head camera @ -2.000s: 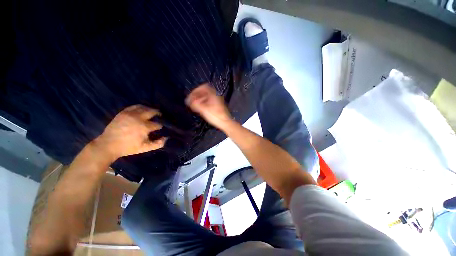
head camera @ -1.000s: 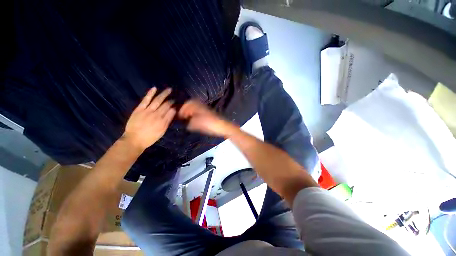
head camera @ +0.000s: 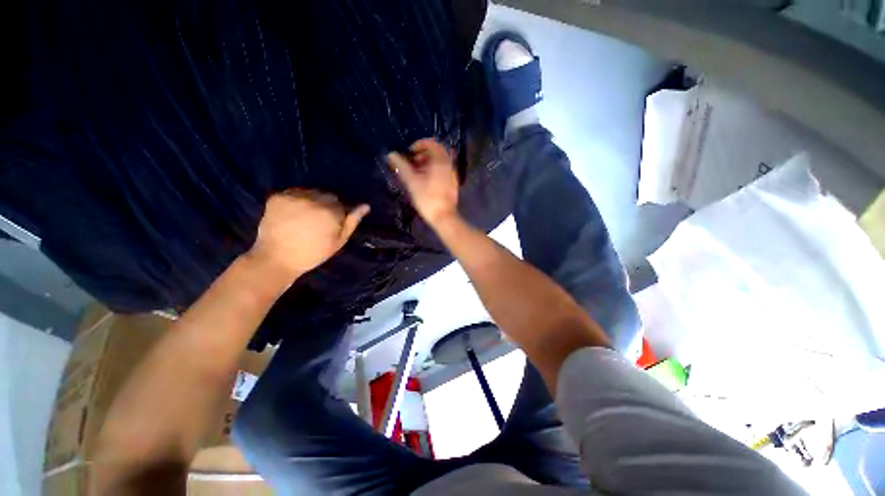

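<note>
A dark pinstriped garment (head camera: 223, 107) is draped in front of me and over my lap, with folds and thin pale stripes. My left hand (head camera: 303, 231) is on its lower part, with fingers curled into the cloth and thumb pointing right. My right hand (head camera: 427, 180) is just right of it, over the cloth, blurred, with fingers bent. Whether it pinches a bit of cloth or thread cannot be told.
Cardboard boxes (head camera: 126, 387) stand at lower left. A metal frame and a round dark disc (head camera: 466, 342) on a rod are below, between my legs. White sheets (head camera: 776, 281) and a small yellow-black tool (head camera: 784, 438) lie at right. A sandaled foot (head camera: 514, 82) is at top.
My left hand has gone from flat, spread fingers to curled fingers on the cloth. My right hand has moved up and right, away from the left. The view has shifted slightly.
</note>
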